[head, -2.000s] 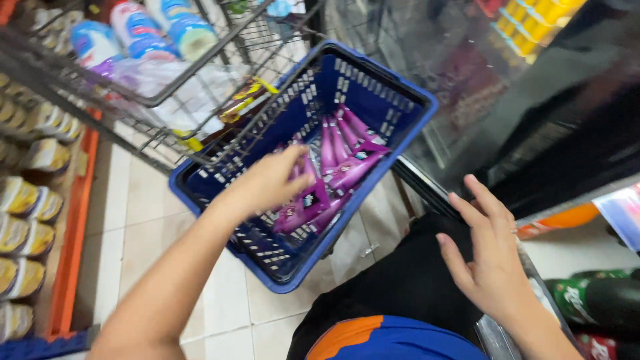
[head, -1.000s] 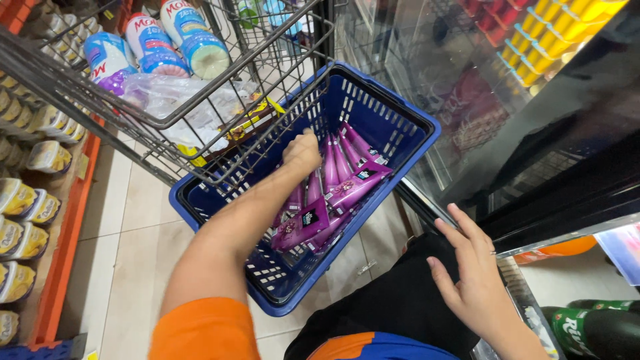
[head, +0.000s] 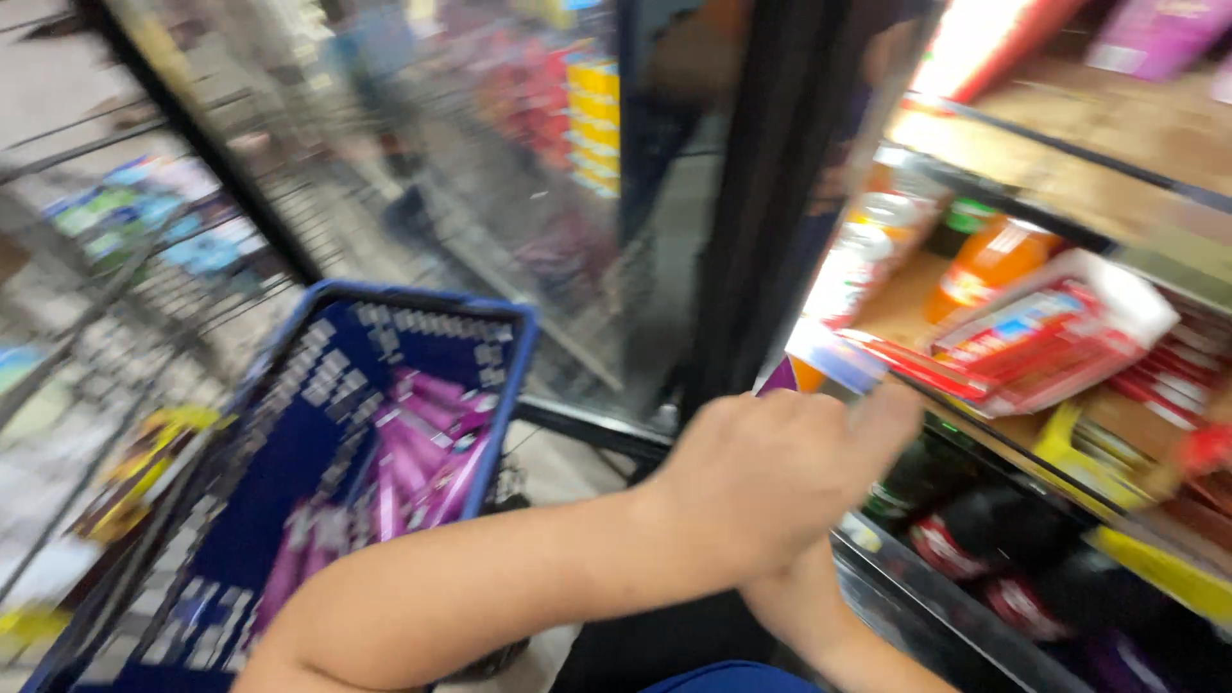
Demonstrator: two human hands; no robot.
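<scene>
A blue plastic shopping basket (head: 241, 520) stands on the left with several purple packets (head: 419, 457) inside. My left hand (head: 760, 472) has its fingers curled in front of the fridge shelves. A small piece of purple (head: 778, 377) shows just past its knuckles; blur hides whether the hand grips it. My right hand (head: 794, 587) is mostly behind the left one, so its fingers are largely hidden. Just beyond the hands a red and white pack (head: 1039, 337) lies on a shelf beside an orange drink bottle (head: 996, 260).
A wire cart (head: 125, 289) with goods stands at the left. The glass door (head: 539, 221) with its dark frame is behind the basket. Dark bottles (head: 1001, 539) lie on the lower shelf, and purple packs (head: 1155, 34) are at the top right.
My left hand has left the basket and moved right, to the fridge shelves, where it now overlaps my right hand. The view has swung to the right.
</scene>
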